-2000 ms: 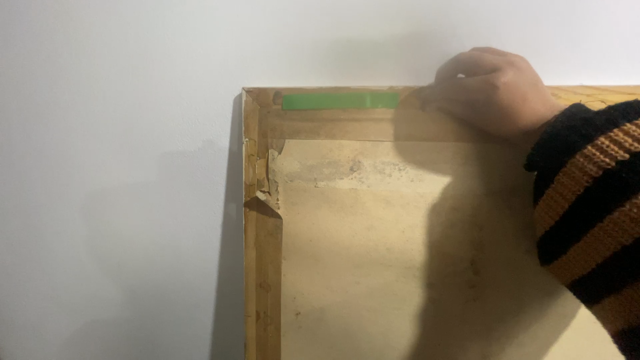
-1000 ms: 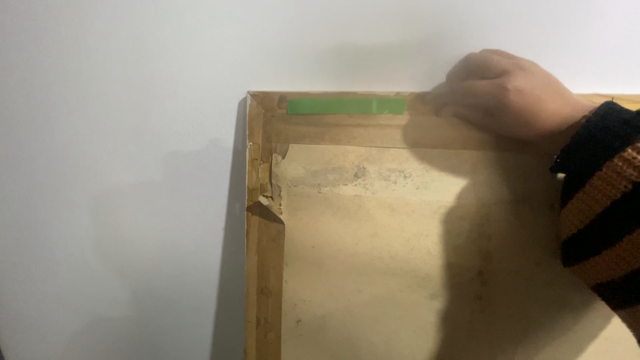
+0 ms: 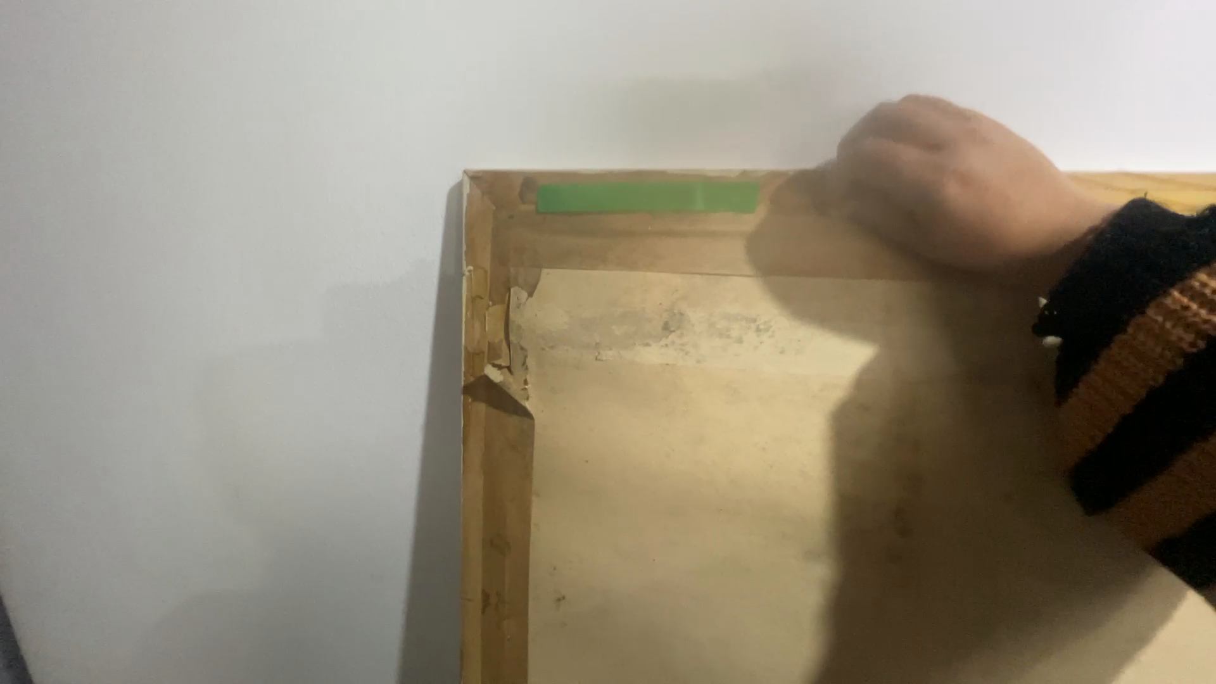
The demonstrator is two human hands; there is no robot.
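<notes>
A wood-framed panel (image 3: pixel 684 475), its face covered in worn beige paper, stands against a white wall. Its paper covering is torn and curled at a flap (image 3: pixel 503 391) on the left side of the frame. A strip of green tape (image 3: pixel 648 198) lies flat along the top rail, near the upper left corner. To the right of the tape, my right hand (image 3: pixel 940 180) is curled over the top rail with its fingers bent; the fingertips are partly hidden. The sleeve is knitted in black and orange-brown stripes. My left hand is out of view.
The white wall (image 3: pixel 228 237) spreads behind and left of the panel, with a dark shadow beside the panel's left edge. Shadow from the arm falls over the right part of the paper. A yellowish wooden surface (image 3: pixel 1149 188) shows beyond the wrist.
</notes>
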